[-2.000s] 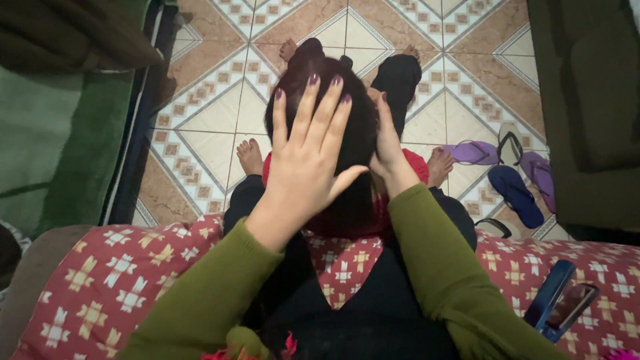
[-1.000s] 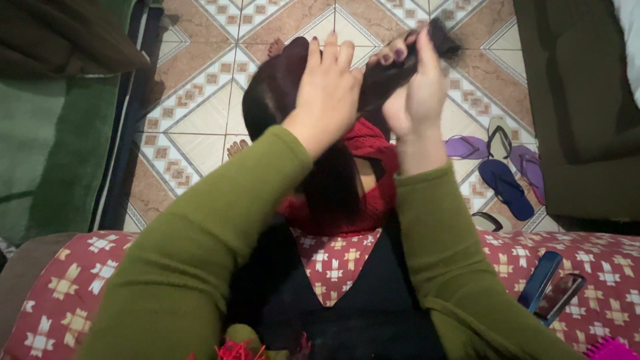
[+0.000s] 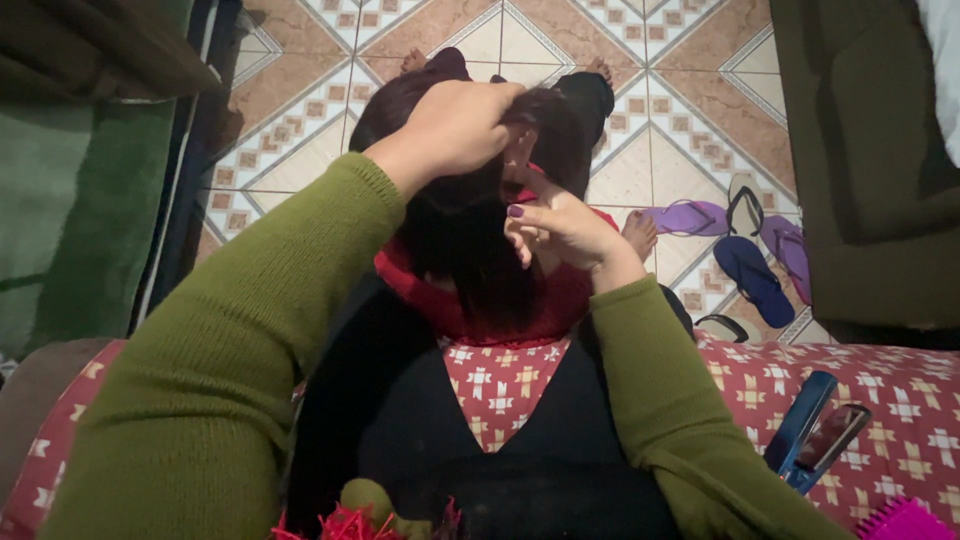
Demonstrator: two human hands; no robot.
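A person in a red top [image 3: 480,319] sits between my knees, and their dark hair [image 3: 442,225] hangs down the back. My left hand [image 3: 469,124] is closed on a gathered lock of this hair at the right side of the head. Just below and to the right, my right hand [image 3: 562,221] has its fingers spread and bent beside the hair, near the neck; whether strands lie between its fingers cannot be told.
A blue hair straightener [image 3: 806,427] lies on the red patterned cover [image 3: 885,390] at the right, above a pink bristled brush [image 3: 904,521]. Purple flip-flops [image 3: 694,217] and a dark blue flip-flop [image 3: 754,281] rest on the tiled floor [image 3: 300,135], among other sandals.
Two seconds ago both my hands lay against the head; one second ago they held a lock stretched out to the upper right. My right hand has since come down toward the neck and off the lock's end.
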